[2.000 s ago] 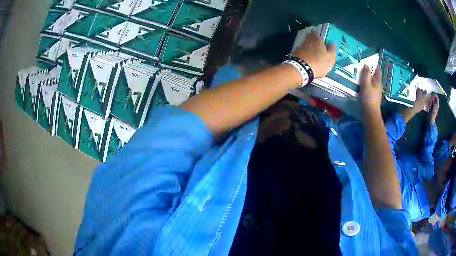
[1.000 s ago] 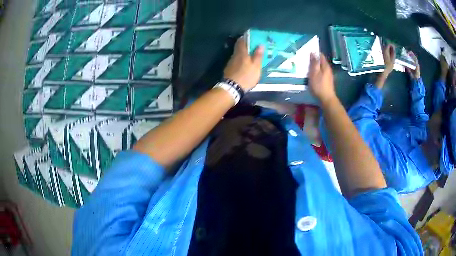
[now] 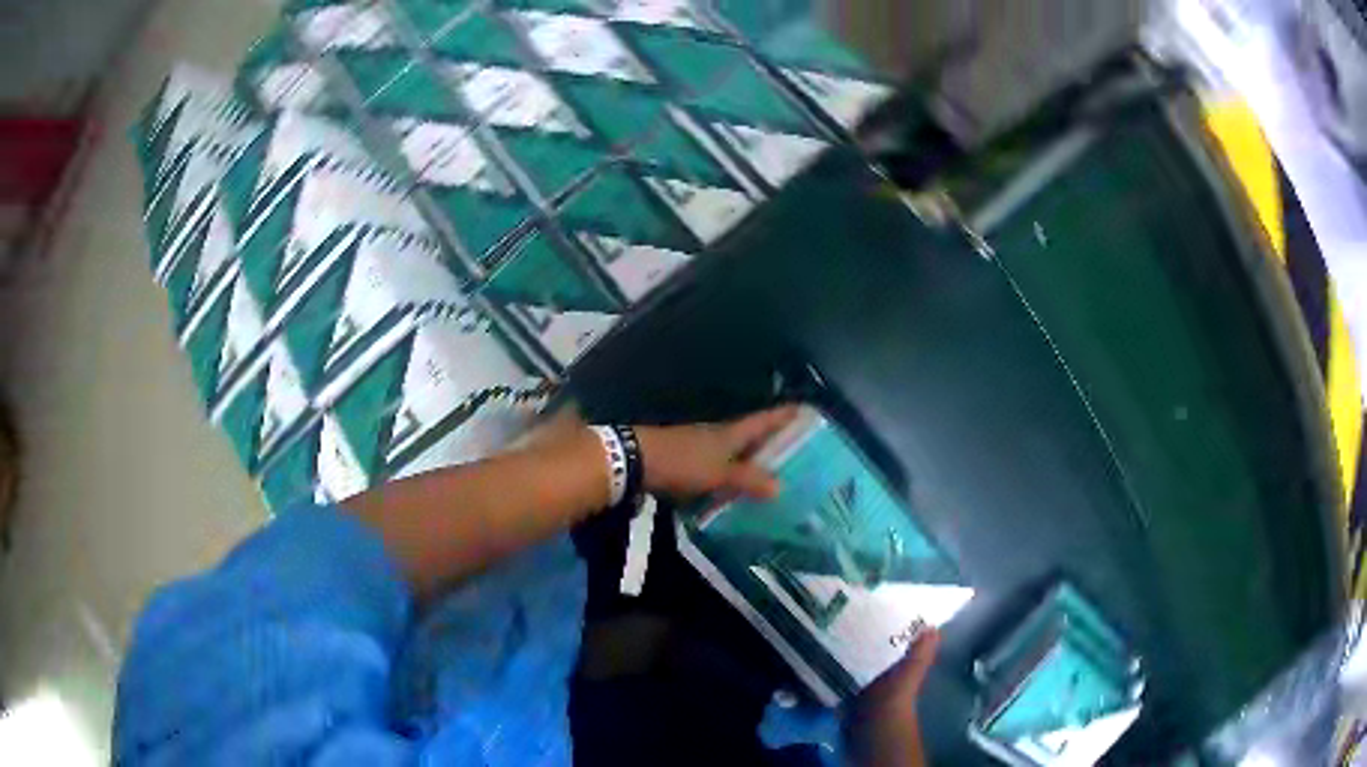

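Note:
A small stack of flat retail boxes (image 3: 840,562), teal-green with a white triangle and a dark diagonal stripe, lies tilted in view at the near edge of the dark green table (image 3: 930,345). My left hand (image 3: 712,457), with wristbands, holds its left end. My right hand (image 3: 897,692) is at the opposite, lower end, partly hidden by the picture's lower part, with its fingers against the white edge. Whether the stack touches the table cannot be told. The image is blurred.
A wide block of many boxes (image 3: 525,165) stands at the upper left, with leaning rows at its near side. Another small pile of boxes (image 3: 1061,682) is on the table at lower right. Yellow-black tape (image 3: 1256,165) edges the far side. Pale floor (image 3: 90,495) shows at left.
The view has turned, so the table runs diagonally and the block sits higher. The neighbouring workers have left the picture. Both hands are still on the stack, now lower in view.

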